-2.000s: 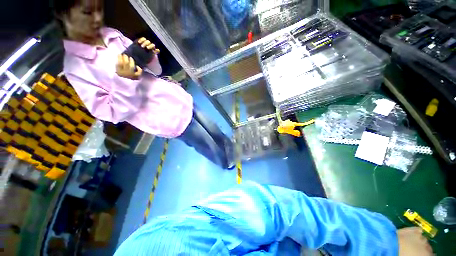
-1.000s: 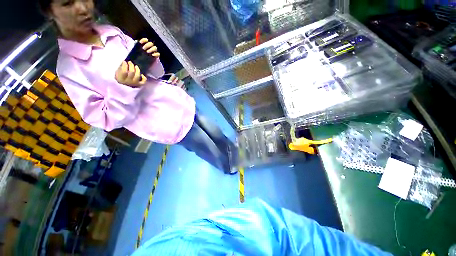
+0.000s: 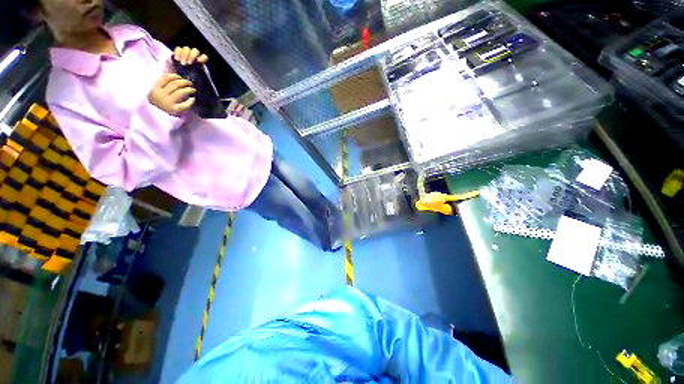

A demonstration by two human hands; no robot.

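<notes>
Neither of my hands is in the picture; only my blue sleeve shows at the bottom. On the green mat [image 3: 491,217] at the right lies a crumpled pile of clear plastic bags [image 3: 517,196] with white cards [image 3: 574,244] on it. A yellow-handled tool [image 3: 637,367] lies at the bottom right, with a thin thread trailing near it. Stacked clear blister trays [image 3: 555,94] stand behind the bags, with dark phones [image 3: 491,52] in the top one. An orange clamp or pliers [image 3: 436,202] is at the bench's left edge.
A person in a pink shirt [image 3: 142,127] stands at the left, holding a dark object. A metal-framed mesh rack [image 3: 330,82] stands beyond the bench. Yellow-and-black stacked items [image 3: 45,187] are at far left. Another clear tray [image 3: 652,60] is at upper right.
My view has shifted. My hand, seen at the bottom right beside the yellow tool two seconds ago, is out of the picture. The person in pink appears further left.
</notes>
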